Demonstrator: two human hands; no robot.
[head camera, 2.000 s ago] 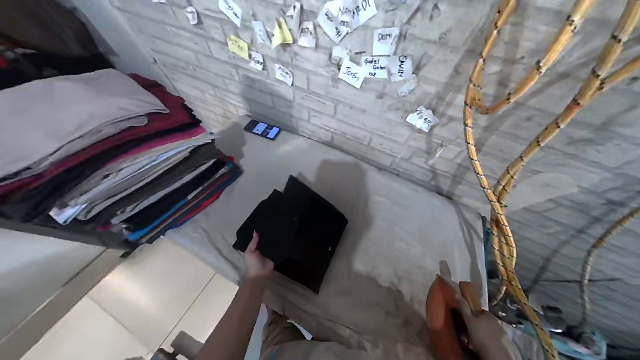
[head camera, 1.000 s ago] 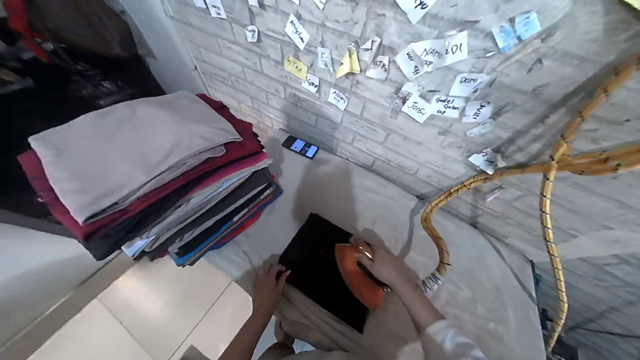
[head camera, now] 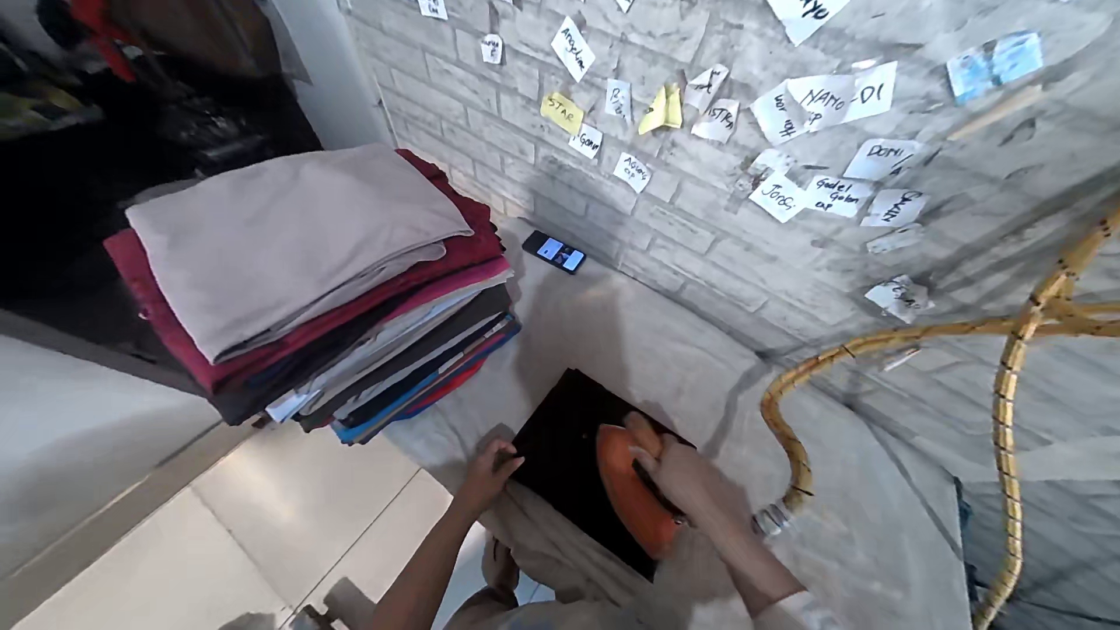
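A folded black garment (head camera: 560,446) lies on the cloth-covered ironing surface (head camera: 691,350). My right hand (head camera: 678,472) grips the handle of an orange iron (head camera: 632,499), whose sole rests on the right part of the garment. A yellow wrapped hose or cord (head camera: 787,429) runs from near the iron's rear toward the right. My left hand (head camera: 492,468) is at the garment's left edge, with thumb and fingertips close together on the dark cloth.
A tall stack of folded clothes (head camera: 306,236) stands at the left, a grey piece on top. A phone (head camera: 554,251) with its screen lit lies by the brick-patterned wall (head camera: 674,236), which bears several paper notes. Floor tiles (head camera: 262,516) show below left.
The iron, at the right away from the garment two seconds ago, is now on it in my right hand. The garment lies more neatly folded, and my left hand has moved to its left edge.
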